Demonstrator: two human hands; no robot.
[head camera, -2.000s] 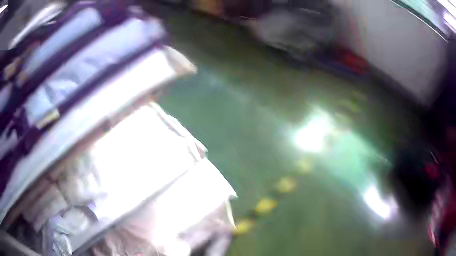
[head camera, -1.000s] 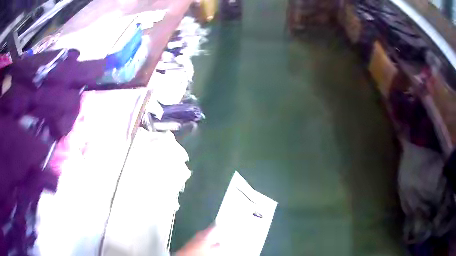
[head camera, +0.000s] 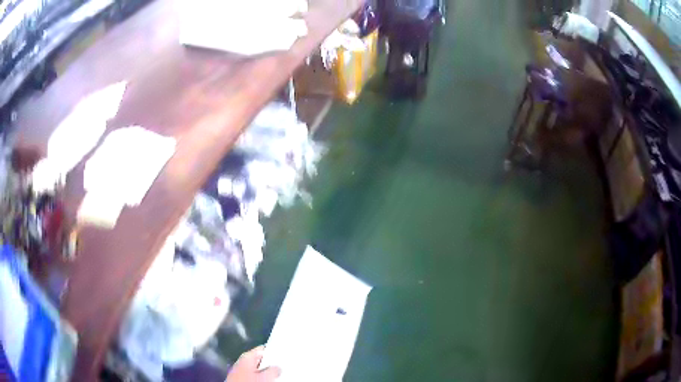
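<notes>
My left hand (head camera: 254, 367) is at the bottom edge, left of centre, partly cut off by the frame. It is shut on the lower left edge of a white paper sheet (head camera: 317, 317), with the thumb on top. The sheet is tilted over the green floor and bears a small dark mark near its upper right; any other print is washed out. The sheet's lower end is cut off by the frame. My right hand is not in view.
A long brown table (head camera: 201, 97) runs along the left with white pieces (head camera: 127, 168) on it. White scraps (head camera: 187, 298) lie below its edge. Stools (head camera: 407, 37) stand ahead and at the right. Brown cartons (head camera: 641, 321) line the right side of the green floor (head camera: 448, 283).
The view has moved along the aisle. The purple cloth and white stack at the left have gone from view; the brown table and stools show now. The sheet stays in my left hand.
</notes>
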